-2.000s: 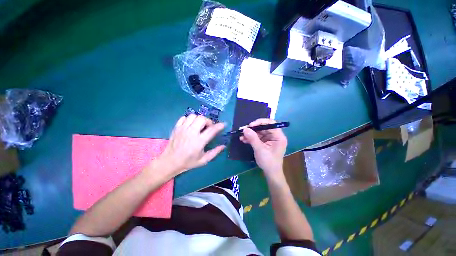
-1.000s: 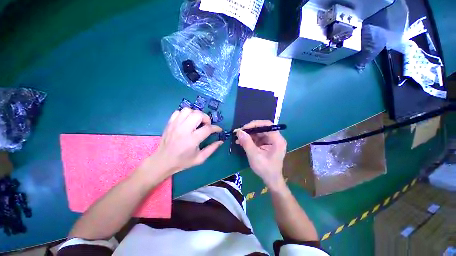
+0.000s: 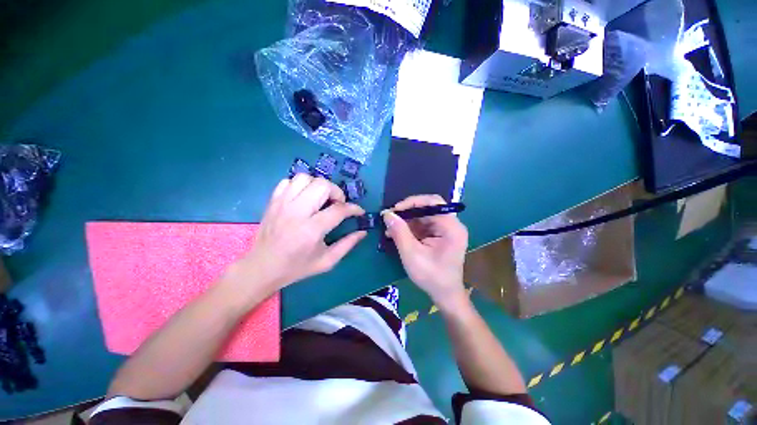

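My left hand (image 3: 303, 228) is at the centre, its thumb and index finger at either side of a small black part (image 3: 366, 221) on the bench. My right hand (image 3: 427, 241) holds black tweezers (image 3: 432, 211), thin and pen-like, their tip pointing left at that part. More small black squarish parts (image 3: 325, 164) lie just beyond my left fingers. A flat adhesive pad sheet (image 3: 421, 168), black on its near half and white on its far half, lies beside them; my right hand covers part of its near end.
A red foam mat (image 3: 178, 286) lies under my left forearm. Beyond are a clear parts bag (image 3: 332, 83), a white metal box (image 3: 531, 62) and a black tray (image 3: 672, 170) with white scraps. A carton (image 3: 618, 249) stands below the bench edge, crossed by a black cable (image 3: 573, 226). Black parts (image 3: 17, 344) lie far left.
The view has shifted and moved closer. My left fingers have come to the small part beside the sheet, and the tweezers' tip has stayed close to it.
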